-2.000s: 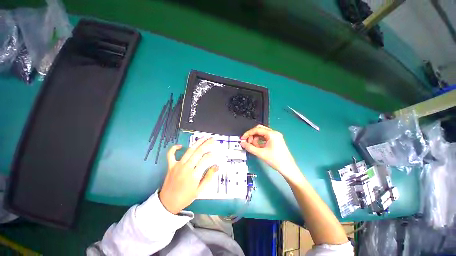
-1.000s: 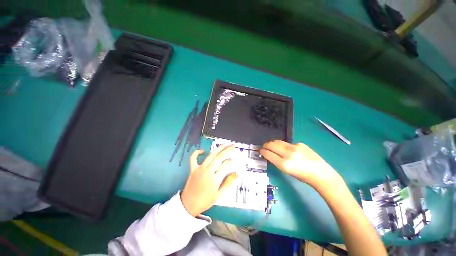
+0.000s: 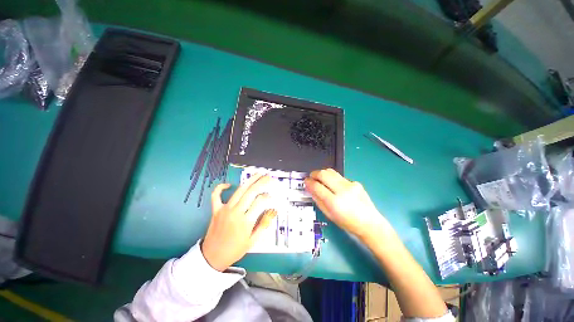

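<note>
The white-silver fixture plate (image 3: 296, 220) with dark slots lies on the green mat in front of me. My left hand (image 3: 236, 223) rests on its left part with the fingers spread. My right hand (image 3: 340, 200) is at its upper right edge, thumb and fingertips pinched close together; whether they hold a small part cannot be told. The black square tray (image 3: 270, 148) lies directly behind the fixture, with small bright parts (image 3: 252, 122) along its left side and small black parts (image 3: 310, 133) at the right. A blue and metal piece (image 3: 319, 238) sits at the fixture's right edge.
Black strips (image 3: 211, 160) lie left of the square tray. The long black tray (image 3: 85, 163) is at far left, with bags (image 3: 47, 60) beyond it. Tweezers (image 3: 391, 148) lie right of the square tray. A second fixture (image 3: 475, 242) and clear bags (image 3: 513, 182) are at far right.
The camera view has shifted and come back. My right hand has turned, with its fingers now more bunched at the fixture's upper right edge. My left hand stays on the plate.
</note>
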